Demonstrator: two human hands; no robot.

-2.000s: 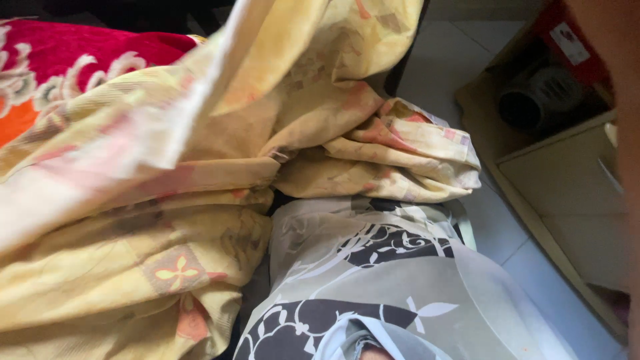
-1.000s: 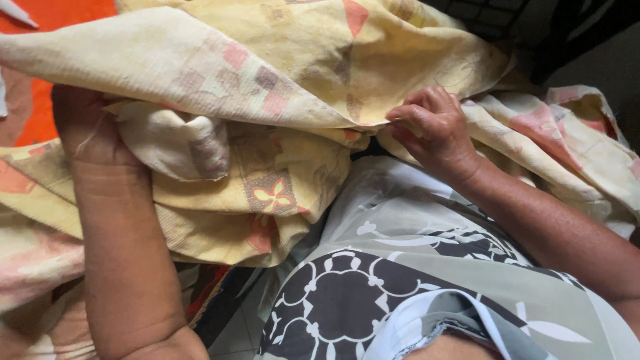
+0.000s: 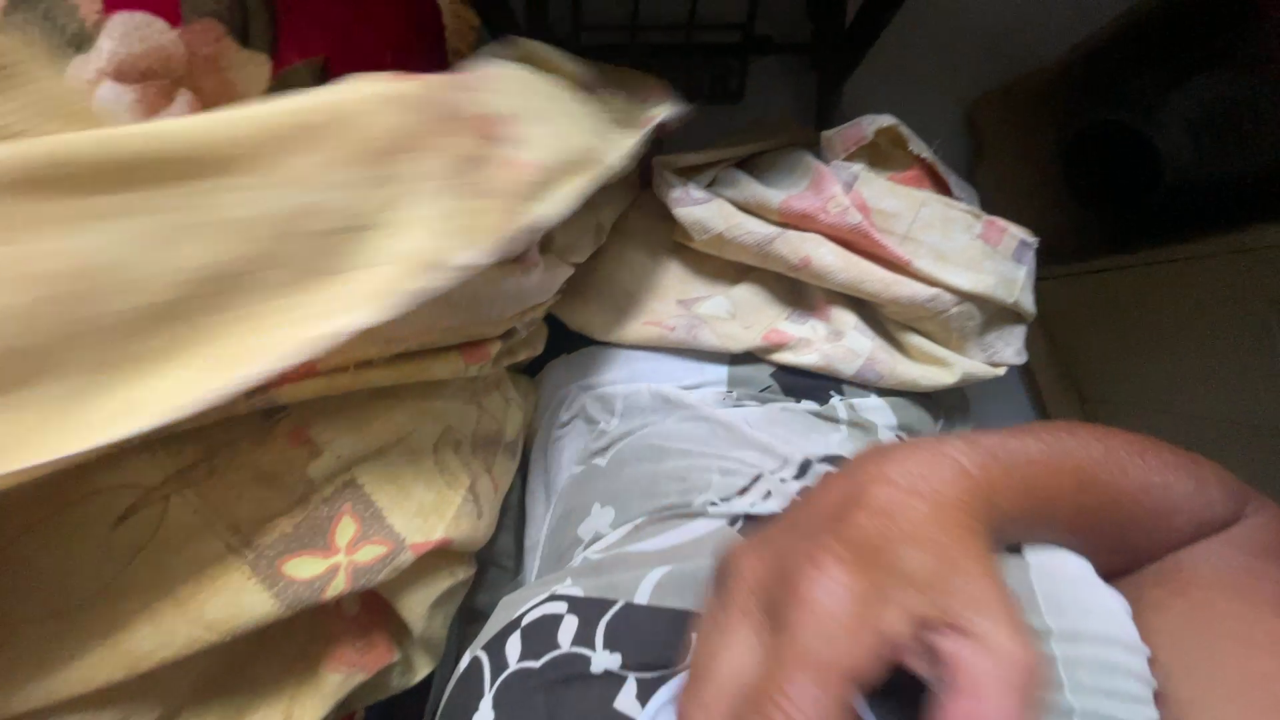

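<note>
A yellow patterned cloth spreads across the left and middle, its upper layer raised and blurred. Lower folds carry a brown square with a pale flower, and a bunched end of the cloth rests beyond my lap. My right hand is at the lower right, over my grey, black and white patterned garment and away from the cloth. Its fingers curl downward and blur; whether they hold anything is hidden. My left hand is out of view.
Red fabric with a floral pattern lies at the upper left. A dark metal grid or rack stands at the top. At the right is a shadowed pale surface with a straight edge.
My right hand has let go of the cloth edge it pinched a second ago and has come back near my body. My left hand, seen then at the cloth, has left the view.
</note>
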